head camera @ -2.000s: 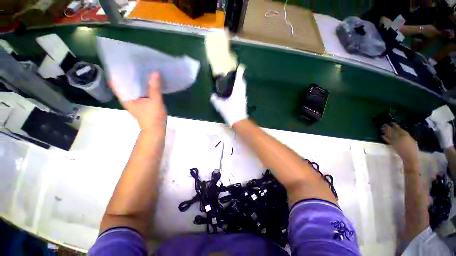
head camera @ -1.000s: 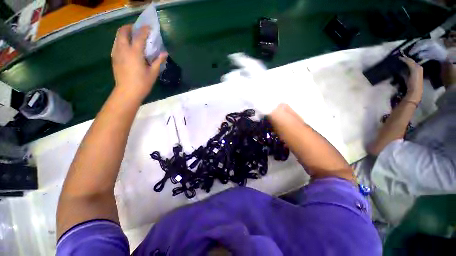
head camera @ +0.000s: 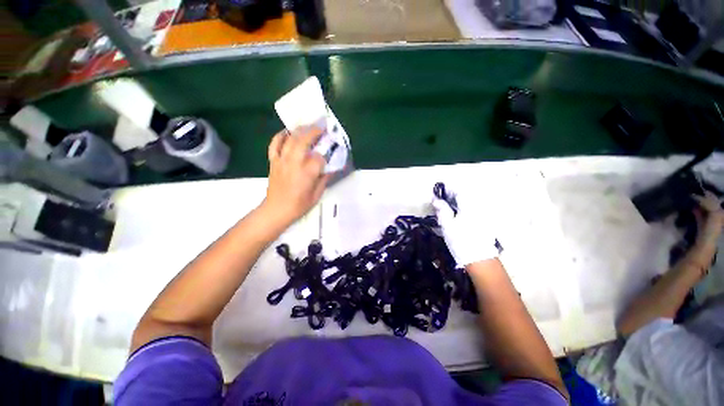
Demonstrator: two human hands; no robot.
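Observation:
My left hand (head camera: 295,173), bare, holds an open retail box (head camera: 333,144) at the belt's near edge. Its white flap (head camera: 302,105) stands up, and the fingers cover part of the box. My right hand (head camera: 468,230), in a white glove, holds a looped black cable (head camera: 445,195) that sticks out from its fingertips, just above the white bench. The cable heap (head camera: 381,277), tangled and black with small pale tags, lies on the bench in front of me, left of my right forearm.
Bagged devices (head camera: 208,151) stand beside boxes on the green belt (head camera: 397,87) at left. A black box (head camera: 516,117) lies on the belt at right. Black-and-white boxes (head camera: 71,224) lie at the bench's left end. Another person's arm (head camera: 675,289) reaches over the bench at far right.
The view has shifted. My left hand now holds an open box with its flap up, where a pale bag or sleeve showed earlier. My right hand has a cable from the heap side.

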